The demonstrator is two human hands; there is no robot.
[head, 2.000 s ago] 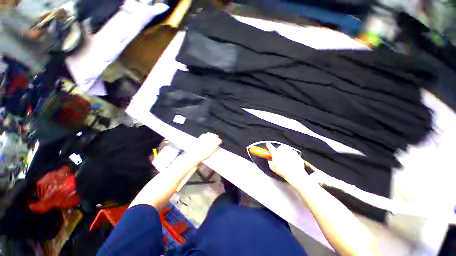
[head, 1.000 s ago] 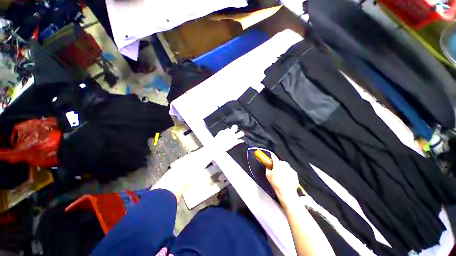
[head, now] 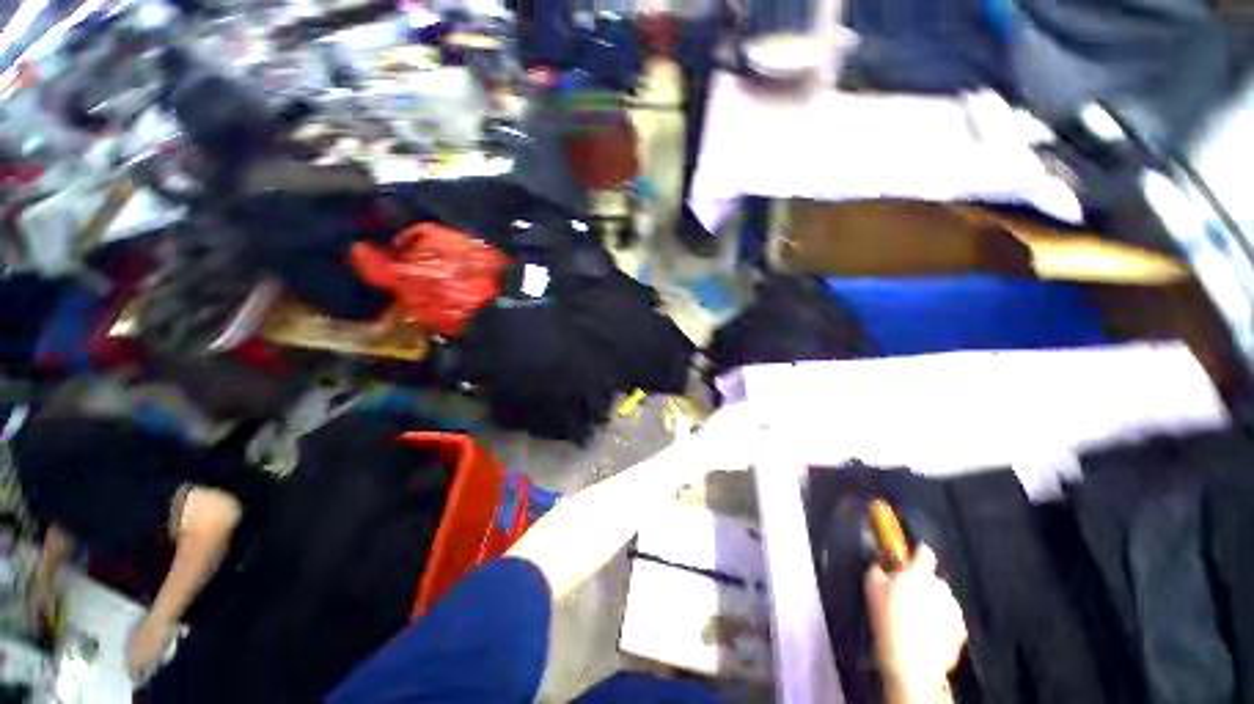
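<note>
Black trousers (head: 1004,564) lie on the white-covered pressing table (head: 963,399) at the lower right, waist ends towards the table's far edge. A dark grey pocket bag (head: 1169,578) shows on one pair. My right hand (head: 919,619) is closed on the orange-brown handle of the steam iron (head: 891,534), which is over the nearest trousers by the waist end. The soleplate is hardly distinguishable from the black cloth. My left hand (head: 729,433) is at the table's left corner, blurred and washed out against the white cover; its fingers cannot be made out.
A red-orange crate (head: 468,509) with black garments stands left of my arm. Another person's arm (head: 200,550) is at the lower left. A black pile (head: 578,358) and red bag (head: 440,275) lie beyond. A blue bin (head: 963,314) is behind the table; white sheets (head: 695,578) lie low beside it.
The view has swung left, putting the table at the lower right and bringing another worker into view. My left hand has moved off the trousers to the table corner. My right hand still holds the iron.
</note>
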